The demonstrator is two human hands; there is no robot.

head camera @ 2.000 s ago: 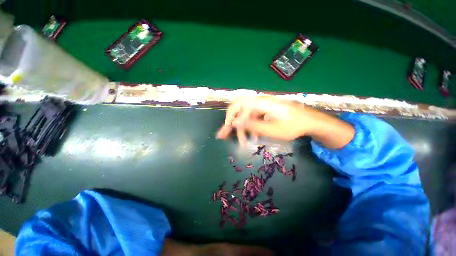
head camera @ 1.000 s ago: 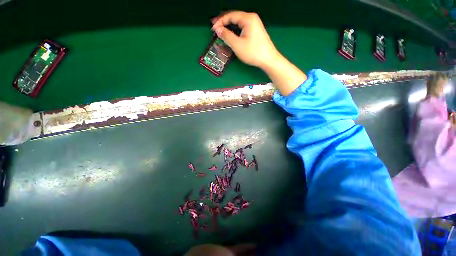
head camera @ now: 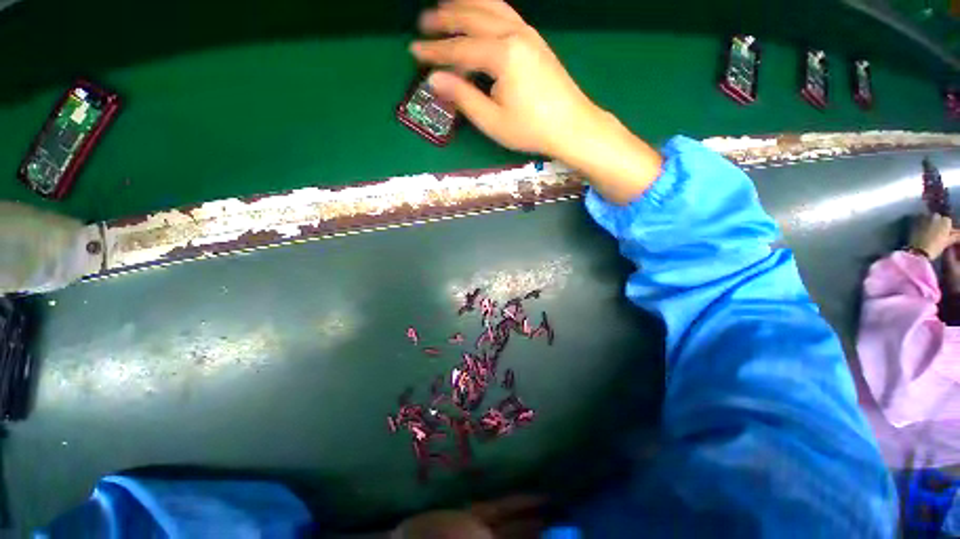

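Note:
My right hand (head camera: 505, 79) is over the green belt, above a phone housing with board (head camera: 430, 111). Its fingers are spread, and it covers the upper right part of the housing. No part shows between the fingers. My left hand (head camera: 463, 523) is low at the bottom edge, partly cut off and dim; its fingers cannot be made out well. A loose pile of tiny dark red side keys (head camera: 474, 379) lies on the dark green bench top in front of me.
More phone housings lie on the belt, one at left (head camera: 68, 142) and several at right (head camera: 741, 72). The edge strip (head camera: 316, 211) crosses between bench and belt. A whitish wrapped arm (head camera: 42, 250) and black frames (head camera: 15, 358) are at left. A person in pink (head camera: 900, 326) sits at right.
My right hand has moved from above the pile to the housing on the belt. Since one second ago its fingers have spread from a pinch. The view has shifted right.

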